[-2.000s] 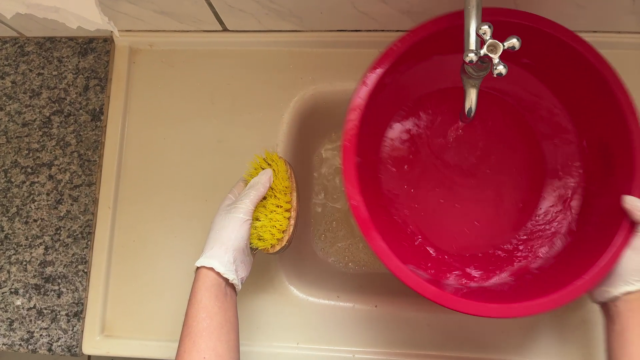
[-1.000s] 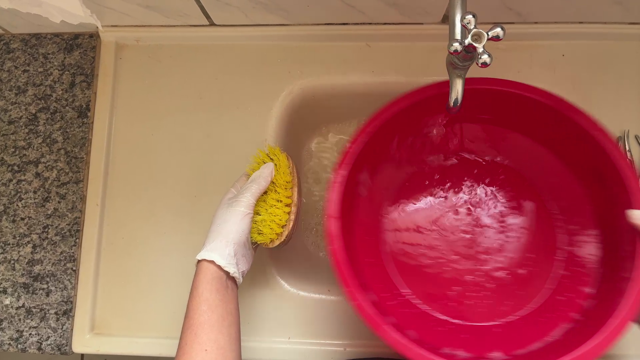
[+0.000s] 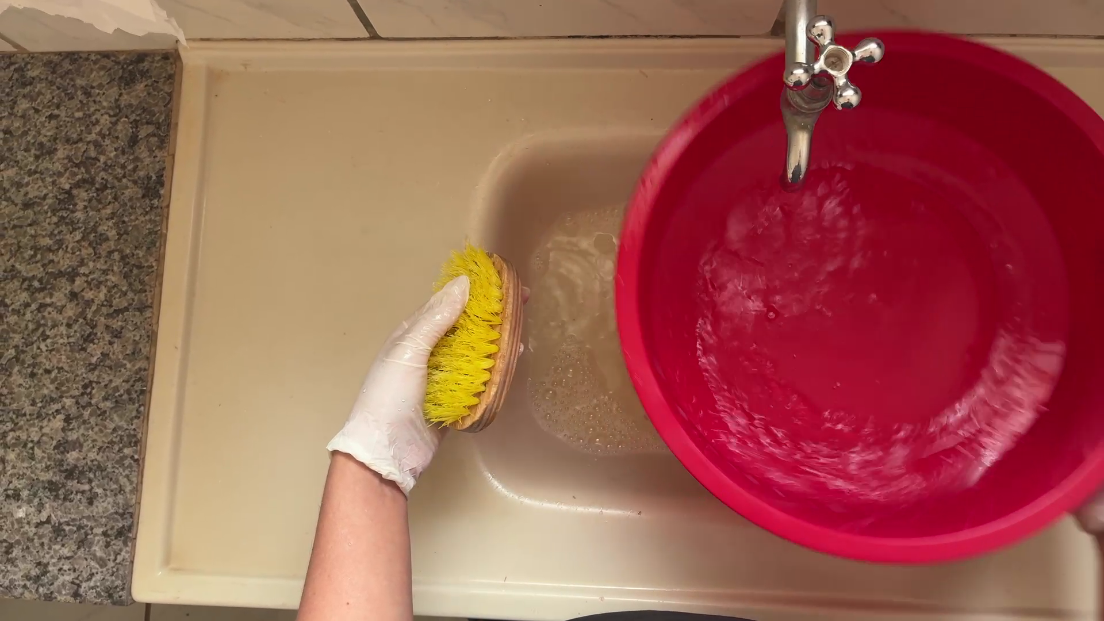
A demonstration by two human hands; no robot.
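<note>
My left hand (image 3: pixel 398 379), in a white disposable glove, grips a scrub brush (image 3: pixel 473 345) with yellow bristles and a wooden back, held on its side at the sink's left edge. A large red plastic basin (image 3: pixel 642 345) with swirling water covers the right part of the sink bowl (image 3: pixel 552 487), beneath the chrome faucet (image 3: pixel 798 142). Only a blurred bit of my right hand (image 3: pixel 1092 512) shows at the right edge, at the basin's lower right rim; its fingers are mostly out of frame or hidden. Murky, foamy water (image 3: pixel 586 388) lies in the bowl.
A beige sink top (image 3: pixel 319 216) with a raised border surrounds the bowl. Speckled granite counter (image 3: pixel 78 328) adjoins it on the left. Behind stands a tiled wall (image 3: pixel 552 17), and the faucet's cross handle (image 3: pixel 837 60) sits above the basin's back rim.
The basin has shifted toward the back wall since one second ago, so the faucet again overlaps its inside, and its water swirls. My left hand keeps hold of the brush.
</note>
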